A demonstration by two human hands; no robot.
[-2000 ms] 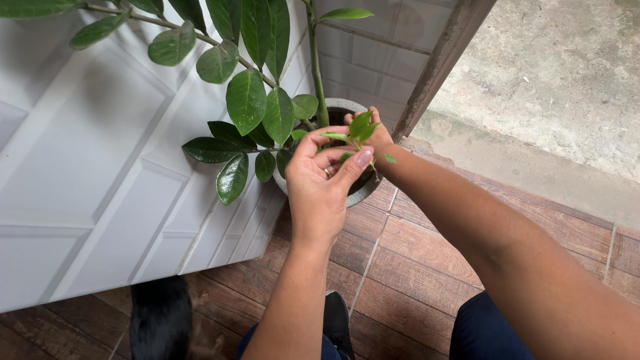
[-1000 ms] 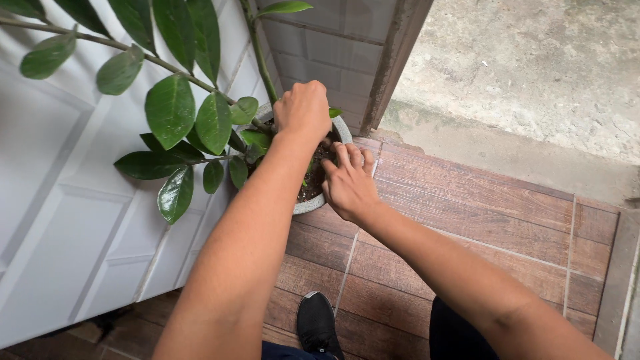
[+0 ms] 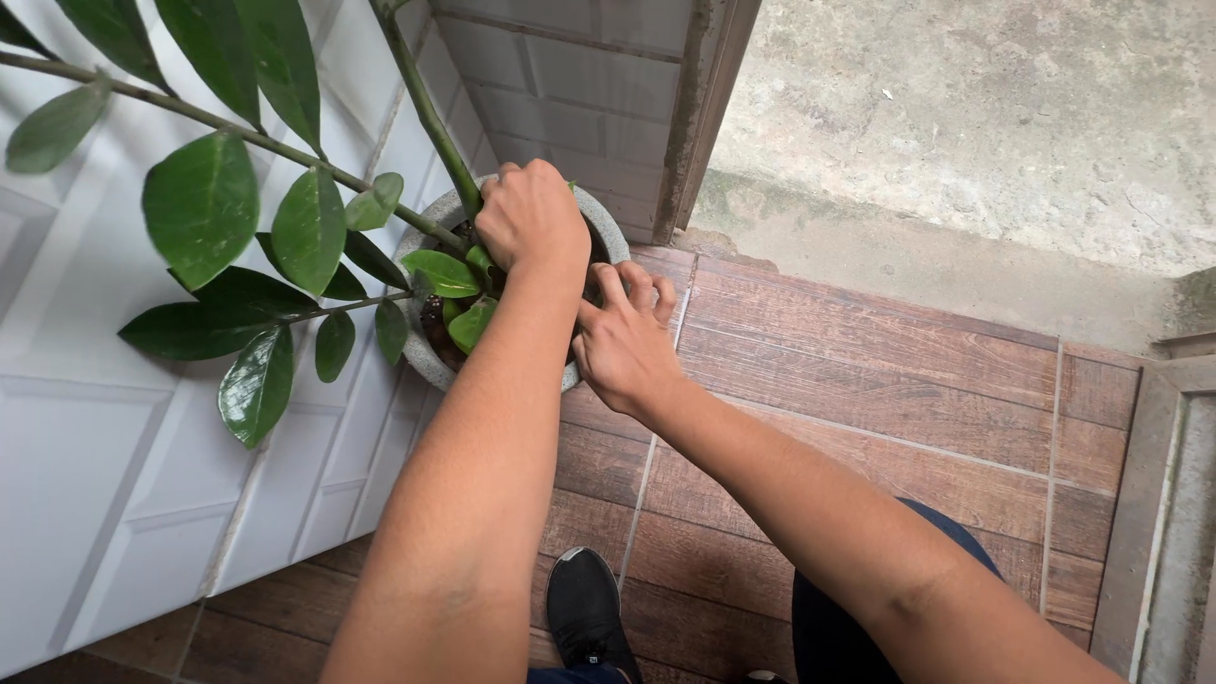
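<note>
A round grey stone-like plant pot (image 3: 437,366) stands in the corner, holding a plant with thick green stems (image 3: 432,123) and glossy oval leaves (image 3: 201,209). My left hand (image 3: 534,214) is over the pot beside the upright stem, fingers bent down and mostly hidden behind its back; whether it holds anything cannot be seen. A small green leaf tip shows just past it. On the pot's right side is my right hand (image 3: 627,337), its fingers curled at the rim and its thumb reaching inward; its fingertips are partly hidden. Low green leaves (image 3: 444,274) lie left of my left forearm.
White tiled wall (image 3: 85,456) runs along the left, with a second tiled wall behind the pot ending at a door frame (image 3: 698,114). Wood-look floor tiles (image 3: 855,380) meet rough concrete (image 3: 950,123) at the right. My black shoe (image 3: 584,608) is below the pot.
Two seconds ago my left hand held a small leafy sprig above the pot; now that hand is down over the pot. My right hand has come from behind it to the pot's right rim.
</note>
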